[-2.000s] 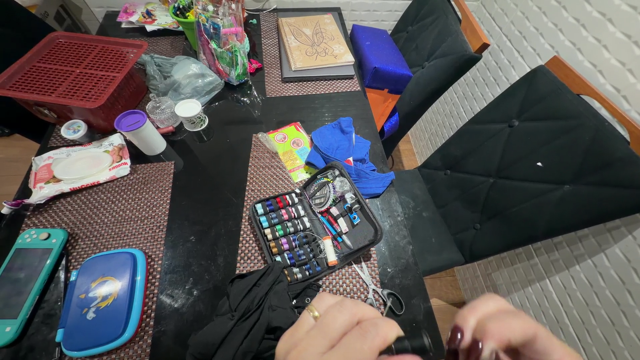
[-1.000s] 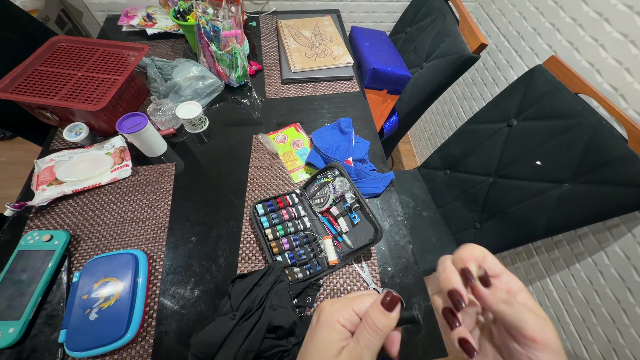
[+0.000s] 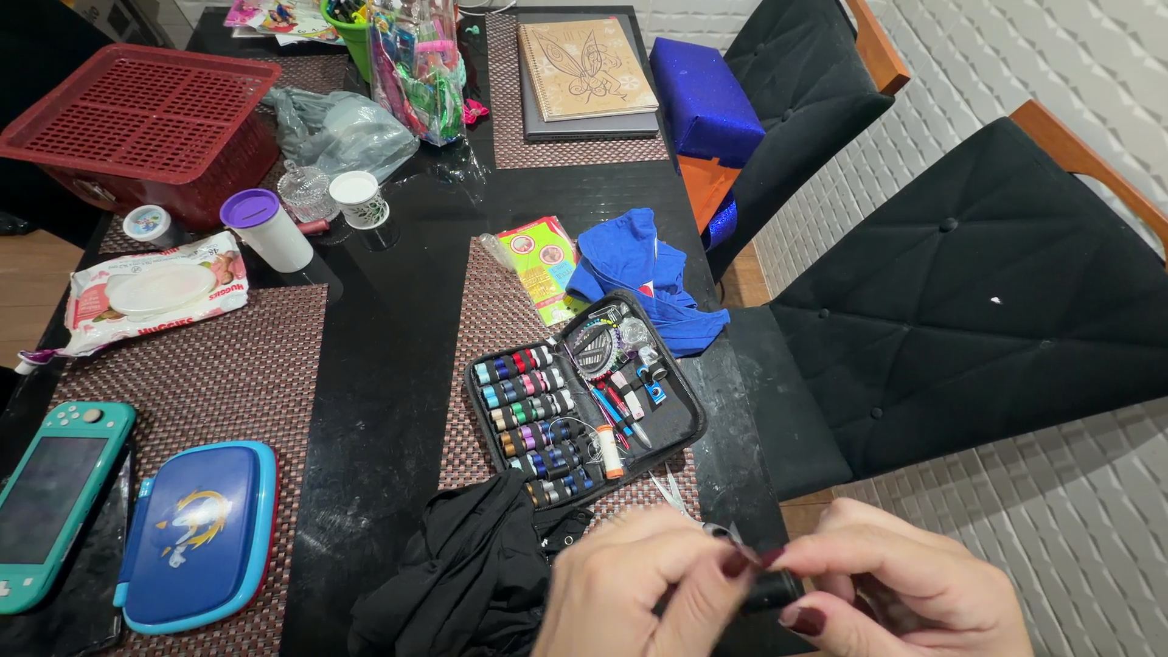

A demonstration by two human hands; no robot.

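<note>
My left hand (image 3: 643,584) and my right hand (image 3: 899,584) meet at the lower right, fingertips close together. Between them is a small black cylindrical thing (image 3: 772,591), perhaps a thread spool; its far end is covered by my right fingers. Black cloth (image 3: 456,566) lies on the table left of my left hand. Beyond the hands lies an open sewing kit case (image 3: 689,429) with rows of thread spools (image 3: 531,394), pins and small tools. A white thread spool (image 3: 609,451) rests on it. Scissors (image 3: 673,493) lie partly hidden behind my left hand.
Blue cloth (image 3: 630,260) and a bright packet (image 3: 545,265) lie behind the case. At left are a blue case (image 3: 201,538), a handheld game console (image 3: 55,502), a wipes pack (image 3: 160,292) and a red basket (image 3: 146,119). Black chairs (image 3: 967,301) stand at the right.
My hands, apart one second ago with the right palm turned up, have come together at the fingertips. The black cylindrical thing now shows between them. The case and cloths have not moved.
</note>
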